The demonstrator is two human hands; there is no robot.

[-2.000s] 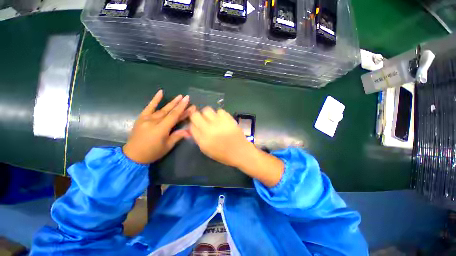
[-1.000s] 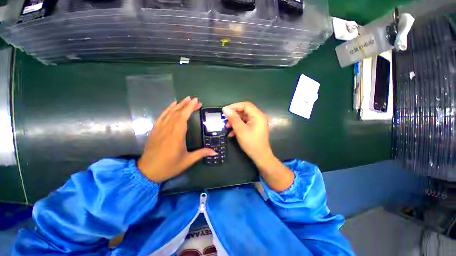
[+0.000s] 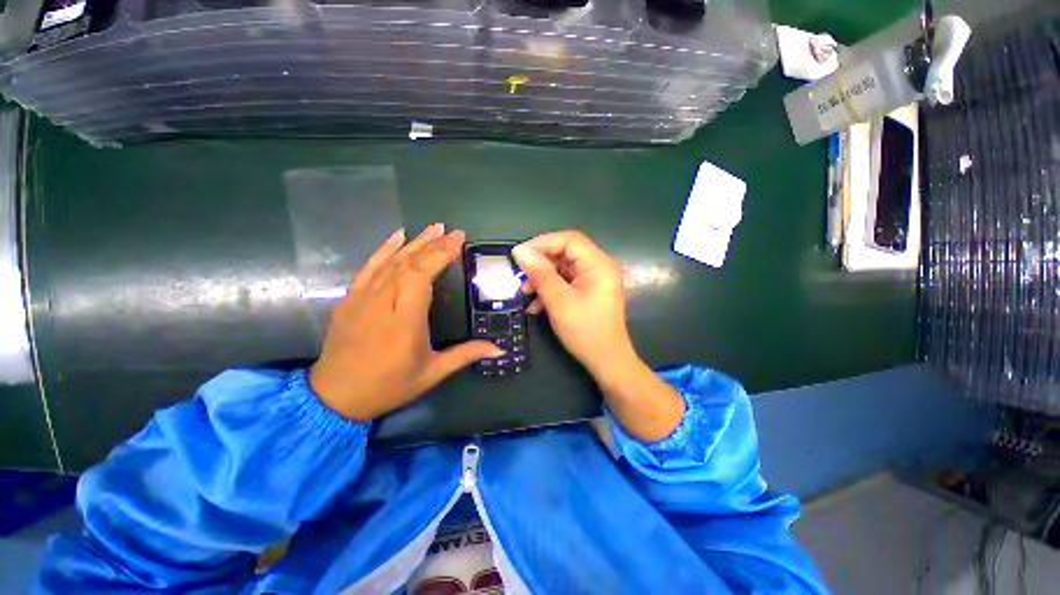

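Note:
A black keypad phone (image 3: 498,327) lies face up on the dark green mat, its small screen bright with glare above the number keys. My left hand (image 3: 388,331) lies along its left side, fingertips at the upper left edge and thumb pressed on the lower keys, steadying it. My right hand (image 3: 578,296) is at the upper right of the screen, thumb and index finger pinched together. A pale, shiny bit at these fingertips looks like an edge of clear film; the fingers partly hide it.
A stack of clear trays (image 3: 384,87) stands beyond the phone. A clear sheet (image 3: 342,215) lies left, a white card (image 3: 710,215) right. Farther right are a translucent bottle (image 3: 845,101), a black smartphone (image 3: 893,186) on a white box and a wrapped tray stack (image 3: 994,244).
Two seconds ago both hands were together left of the phone. They have since moved onto the phone, at its left side and upper right corner. Over the last second they have barely moved.

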